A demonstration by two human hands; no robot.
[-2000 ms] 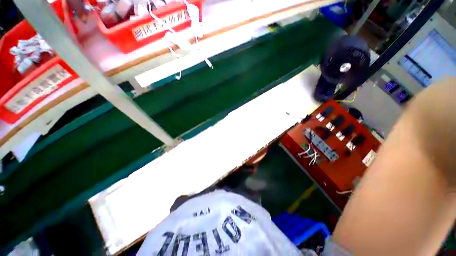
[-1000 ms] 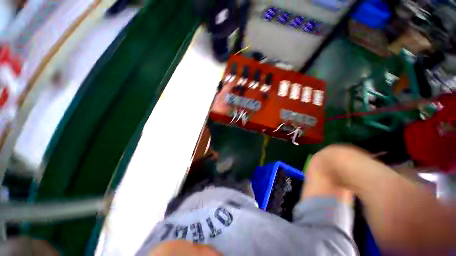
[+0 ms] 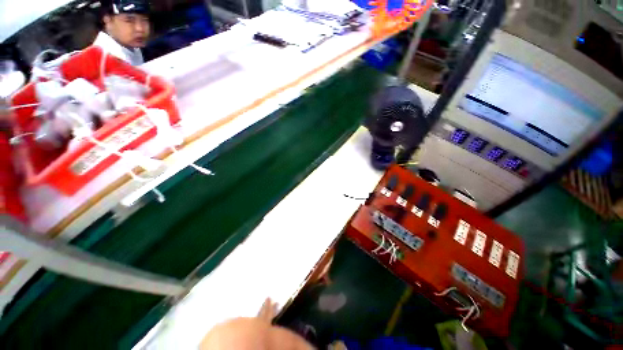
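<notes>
My left hand [image 3: 256, 333] is at the bottom edge over the white bench top [image 3: 263, 256], cut off and blurred. Fingertips point up the bench; whether it holds anything cannot be told. My right hand is out of the picture. The orange-red test fixture board [image 3: 427, 263] lies right of the bench. Several black adapters [image 3: 423, 202] stand in its left white sockets. The right white sockets [image 3: 479, 243] hold no adapters. Two grey connector strips, left [image 3: 397, 230] and right [image 3: 478, 284], lie nearer me, with loose white wires by them.
A black fan [image 3: 396, 123] stands at the bench's far end. Behind the board is a pale test rack [image 3: 471, 160] with displays and a screen. A green conveyor [image 3: 273, 154] runs left. A red bin [image 3: 102, 147] of white corded items sits on the shelf, with a person behind. A grey post crosses lower left.
The view has swung and lifted, showing more of the shelf and rack screen. My right arm and the grey shirt have left the picture. My left hand now shows over the bench.
</notes>
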